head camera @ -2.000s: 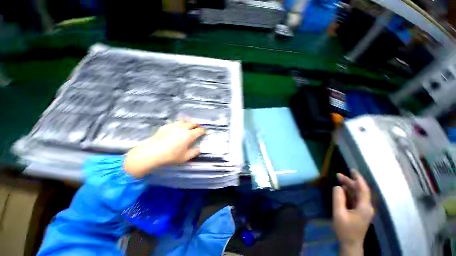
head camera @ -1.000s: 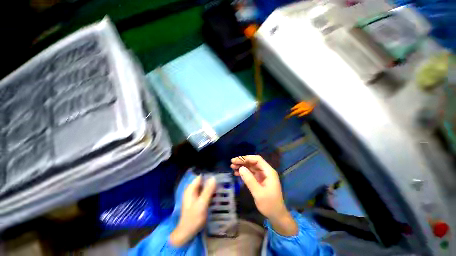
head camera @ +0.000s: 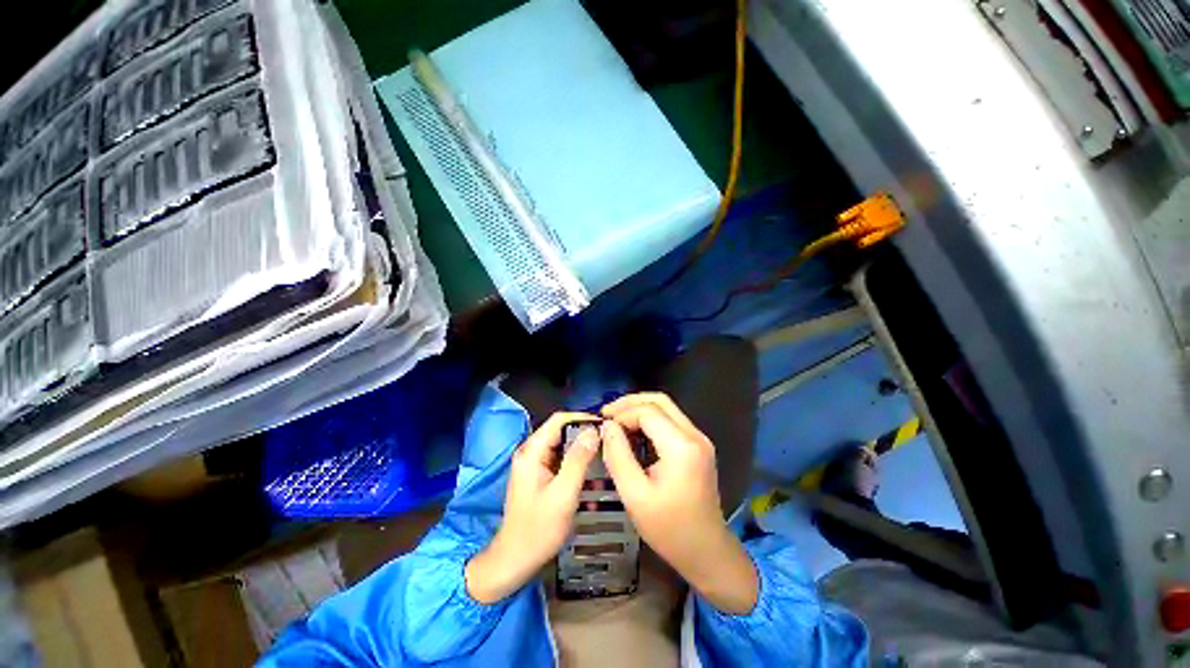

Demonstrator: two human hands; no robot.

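Observation:
A phone middle frame (head camera: pixel 600 546), silvery with slot-like openings, is held upright over the lap. My left hand (head camera: pixel 542 502) grips its upper left side, thumb on its face. My right hand (head camera: pixel 668 489) is at its upper right, with thumb and fingertips pinched together at the top end. Whether a tiny piece is between the right fingertips cannot be made out. The pale-blue adhesive sheet (head camera: pixel 574 124) lies on the green bench above the hands, with a long whitish liner strip (head camera: pixel 503 183) along its rows of marks.
Stacked blister trays (head camera: pixel 196 274) with ragged interleaf stand at left; one pocket is without a frame. A blue basket (head camera: pixel 342 450) and cardboard boxes (head camera: pixel 91 607) are below. The dispensing machine (head camera: pixel 966 144) fills the right, with an orange plug (head camera: pixel 870 219) and red button (head camera: pixel 1178 608).
My left hand has gone from the trays to holding the frame over the lap. My right hand has come in from the right and now meets the frame's top. The view has turned downward.

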